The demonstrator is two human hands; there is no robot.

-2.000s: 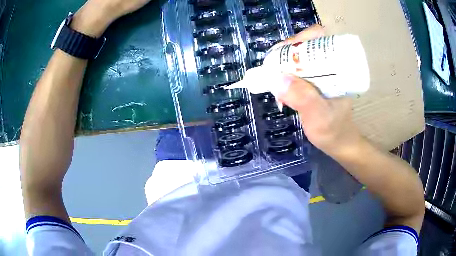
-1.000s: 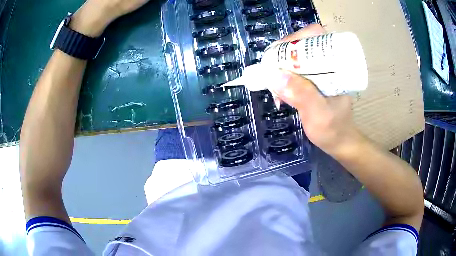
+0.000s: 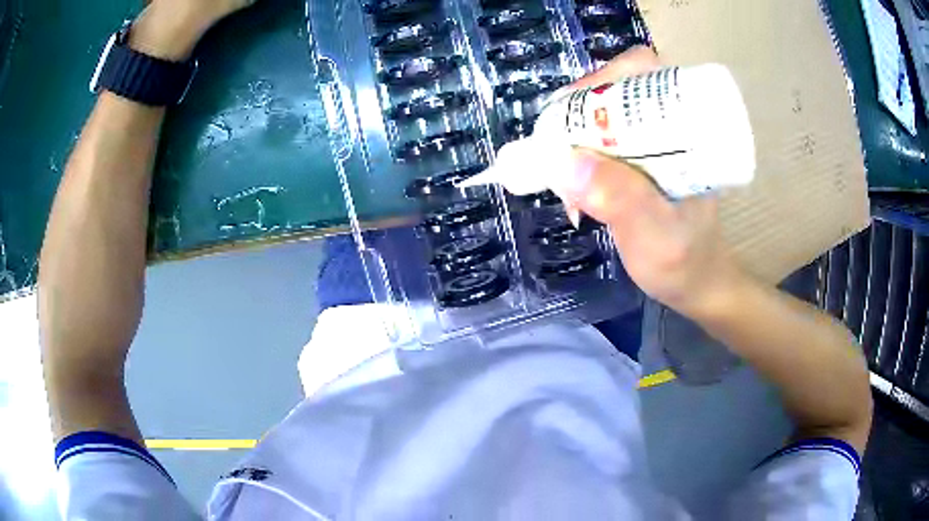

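My right hand [image 3: 637,219] is closed around a white squeeze bottle [image 3: 662,127] with red marks and small print. Its thin nozzle points left, and the tip is at one of the black round parts [image 3: 448,184] in the left column. The black parts stand in columns in a clear plastic tray [image 3: 351,183] that overhangs the bench's front edge. The bottle and my right hand hide some middle-column parts. My left hand [image 3: 209,5] is at the top edge, mostly cut off, so its fingers cannot be made out.
A tan cardboard sheet [image 3: 784,132] covers the tray's right part. A green bench mat [image 3: 234,153] lies at left. A white paper [image 3: 888,61] is at the far right. Dark ribbed metal [image 3: 886,295] stands at lower right, and grey floor with a yellow line [image 3: 204,444] shows below.
The tray with its black parts has shifted up and slightly left. My left hand and forearm have moved up and left. The bottle stays nearly in place, its nozzle tip marginally lower.
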